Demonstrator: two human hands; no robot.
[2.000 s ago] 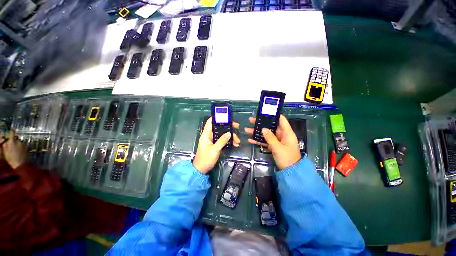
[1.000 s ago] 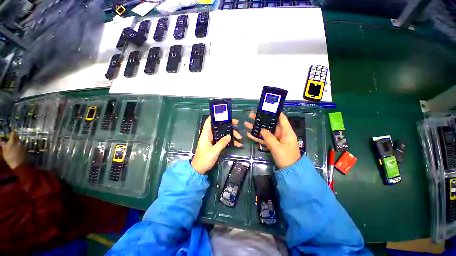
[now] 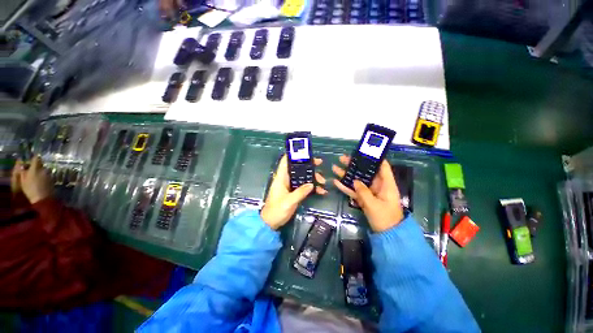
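My left hand (image 3: 286, 198) holds a black keypad phone (image 3: 300, 162), screen up and lit white and blue, thumb on its lower keys. My right hand (image 3: 377, 198) holds another black keypad phone (image 3: 368, 156), also lit, tilted with its top to the right, thumb near its lower end. Both are held above a clear blister tray (image 3: 250, 166). In the tray's near pockets lie two dark phones with silvery lower parts, one at left (image 3: 314, 248) and one at right (image 3: 354, 273). Another dark item is partly hidden behind my right hand.
Several black phones stand on the white board (image 3: 351, 58). A yellow-framed phone (image 3: 427, 123) lies at its right edge. Right of the tray are a red marker (image 3: 445, 237), orange-red battery (image 3: 464, 231) and an opened phone (image 3: 516, 231). A person's hand (image 3: 34, 182) is at far left.
The phone in my right hand has tilted further to the right. Both hands keep their holds. The whole view has shifted, so the bench things appear further right and lower.
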